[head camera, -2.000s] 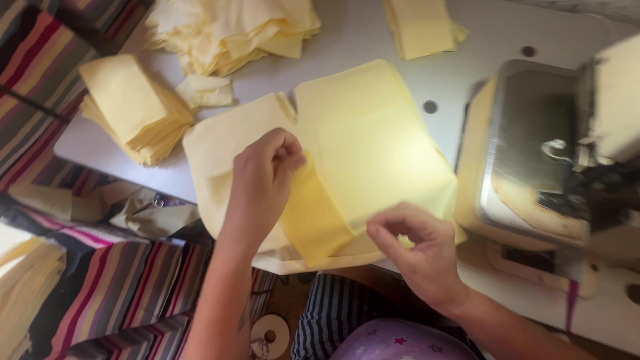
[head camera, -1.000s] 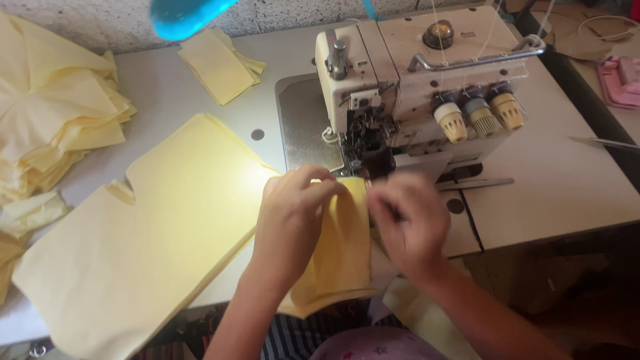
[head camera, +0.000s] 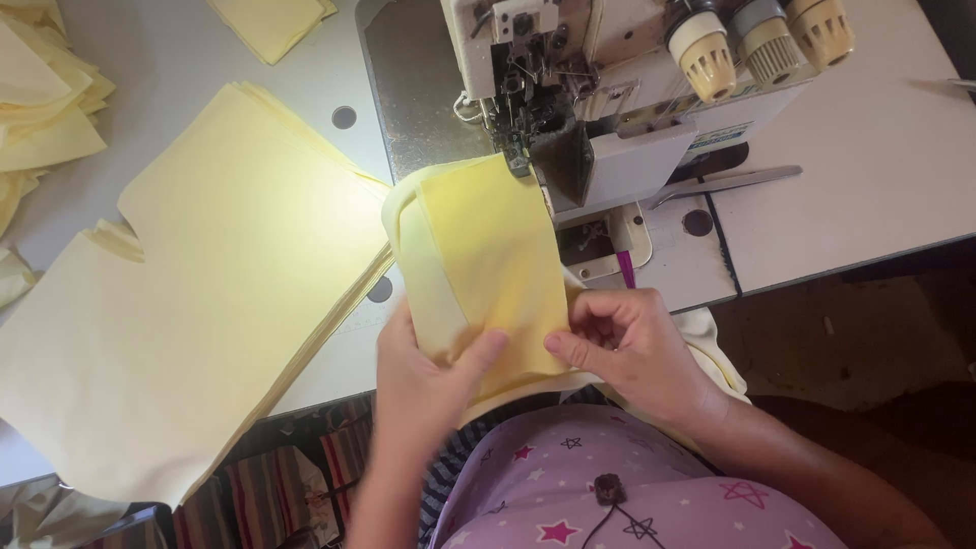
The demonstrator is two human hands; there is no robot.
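Note:
A deeper yellow fabric piece lies on a pale yellow fabric piece, their upper edge under the presser foot of an overlock sewing machine. My left hand grips the lower left part of the layers, its thumb on top. My right hand pinches their right edge between thumb and fingers, below the machine's front. Left of the machine rests a stack of cut pale yellow fabric panels, one edge near the layers. The fingers beneath the fabric are partly hidden.
Metal tweezers lie on the table right of the needle area. Thread tension knobs stick out from the machine. More pale yellow fabric pieces are piled at the far left, and a small stack lies at the top. The table's front edge runs before me.
The deeper yellow piece was over the panel stack two seconds ago and is now at the machine. My right hand has moved from near the presser foot down to the fabric's lower right edge.

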